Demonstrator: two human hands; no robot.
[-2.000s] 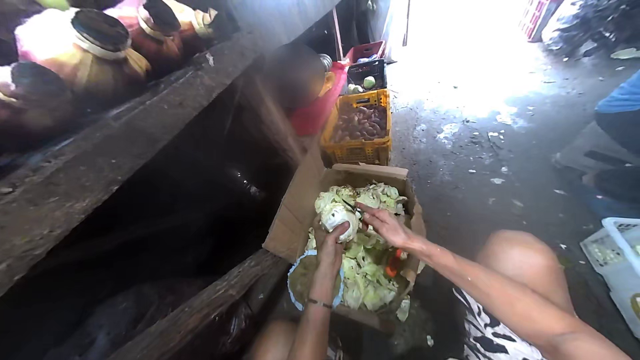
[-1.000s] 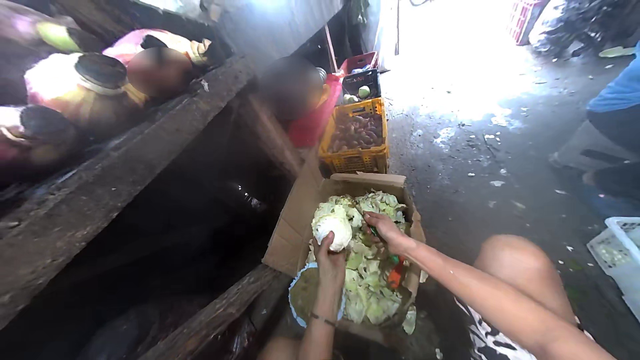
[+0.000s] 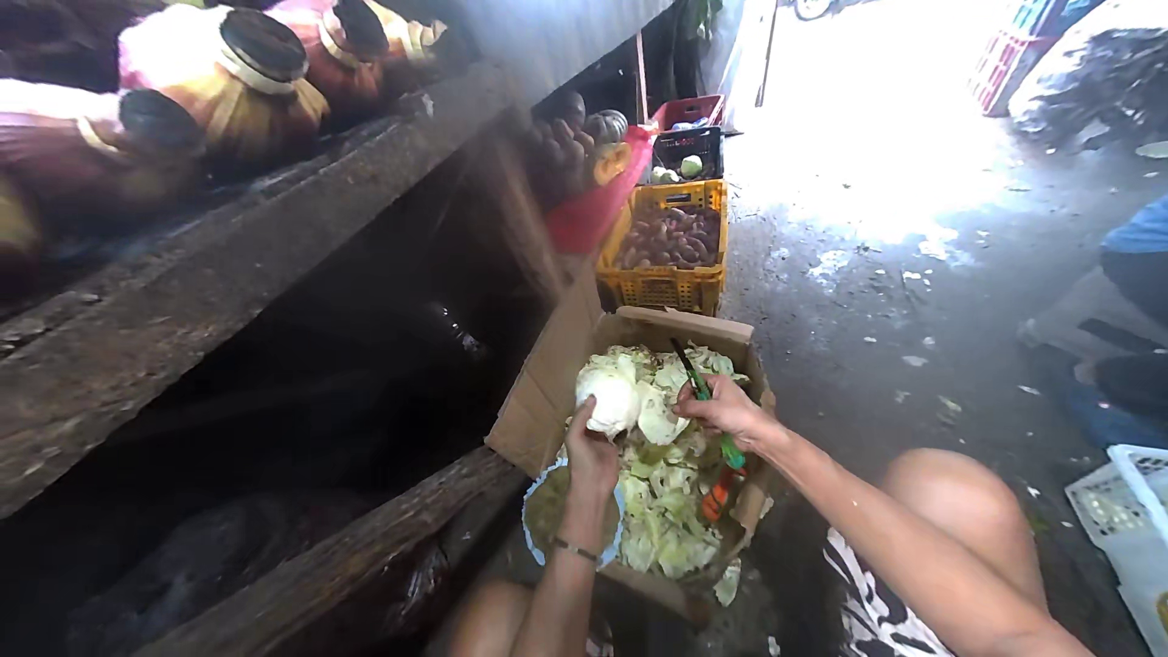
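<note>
My left hand [image 3: 591, 445] grips a pale cabbage head [image 3: 610, 398] above the left part of an open cardboard box [image 3: 540, 374]. In my right hand [image 3: 723, 411] is a green-handled knife [image 3: 701, 381], its dark blade pointing up and away. A loose cabbage leaf [image 3: 659, 416] lies between the cabbage head and my right fingers; whether they pinch it is unclear. Trimmed cabbage leaves [image 3: 671, 525] fill the box. An orange-red item [image 3: 719, 495] rests among them, below my right hand. Beneath my left wrist is a round, blue-rimmed container [image 3: 538, 497], partly covered by my arm.
A yellow crate [image 3: 662, 290] of root vegetables stands beyond the box, with a black crate [image 3: 707, 146] holding cabbages behind it. A wooden shelf edge [image 3: 274, 237] with tied sacks runs along the left. At right are a white crate [image 3: 1118, 520] and part of a seated person [image 3: 1136, 274].
My right hand has come up from the leaves, and the green-handled knife now shows plainly. The cabbage head has stayed in my left hand.
</note>
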